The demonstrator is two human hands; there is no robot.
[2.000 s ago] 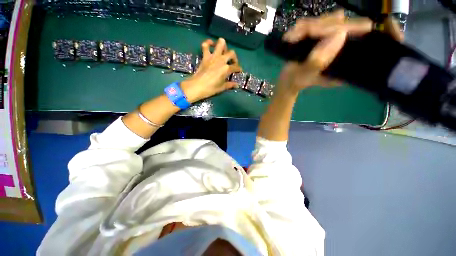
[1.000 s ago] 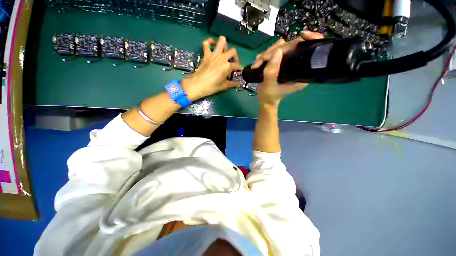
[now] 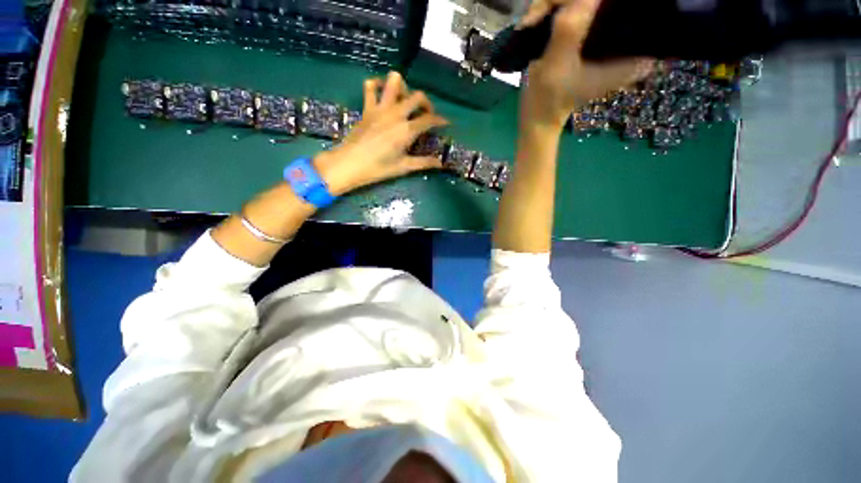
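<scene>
A row of several square circuit board modules (image 3: 232, 106) lies on the green mat, running to my left hand and on to its right. My left hand (image 3: 395, 132), with a blue wristband, rests over the row, thumb and fingers around a module (image 3: 430, 145) that they partly cover. My right hand (image 3: 565, 66) holds the black electric screwdriver (image 3: 661, 30), blurred and partly cut off by the top edge. Its front end is at the silver-white screw feeder (image 3: 448, 38); the tip cannot be made out. Small parts lie just below the row.
Piled modules (image 3: 651, 108) lie at the bench right. Shiny ribbed trays (image 3: 274, 24) are at the far side. A small white heap (image 3: 390, 213) lies at the near bench edge. A printed carton (image 3: 47, 236) stands at the left, a red wire (image 3: 802, 222) at the right.
My right hand has lifted the screwdriver from beside my left hand up to the feeder. My left hand has shifted slightly left in view and stays at the row.
</scene>
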